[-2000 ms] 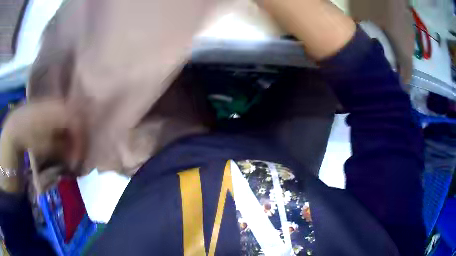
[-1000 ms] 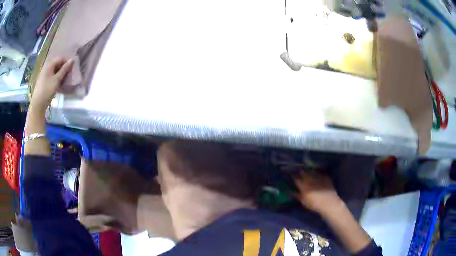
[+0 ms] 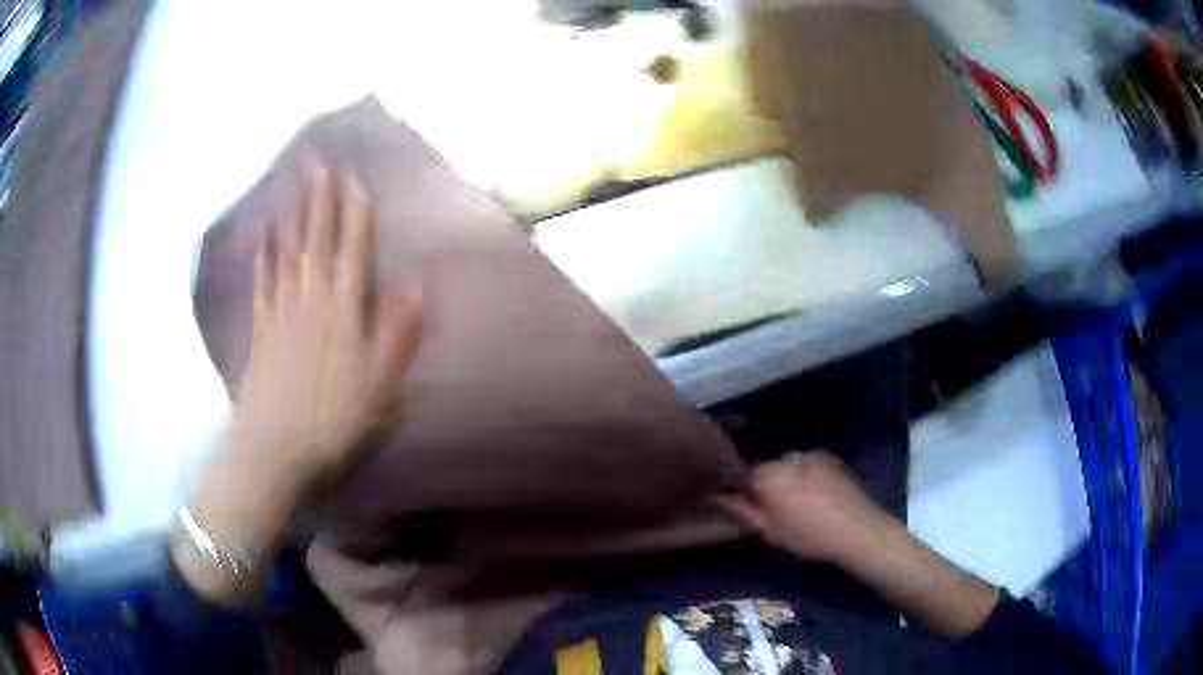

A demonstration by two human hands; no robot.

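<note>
A large taupe-brown garment panel [image 3: 528, 356] lies over the table's front edge and hangs into my lap. My left hand [image 3: 317, 303] rests flat on it, fingers spread. My right hand [image 3: 805, 508] pinches the panel's edge at the lap, below the table edge. A stack of browner cut pieces [image 3: 877, 112] lies right of the needle area. The needle plate and bed cover [image 3: 706, 112] show yellowish under glare. The needle area [image 3: 620, 11] is cut off by the top edge. The picture is blurred.
Red and green scissors [image 3: 1013, 119] lie right of the stack. More taupe cloth [image 3: 46, 290] lies on the table at far left. The white table [image 3: 686, 264] has a grey front edge. A blue plastic basket [image 3: 1108, 462] and a white board [image 3: 983, 462] are below at right.
The panel has come up from the lap onto the table. My left hand has moved from the far-left cloth onto it. My right hand now holds its edge. The view has shifted and tilted.
</note>
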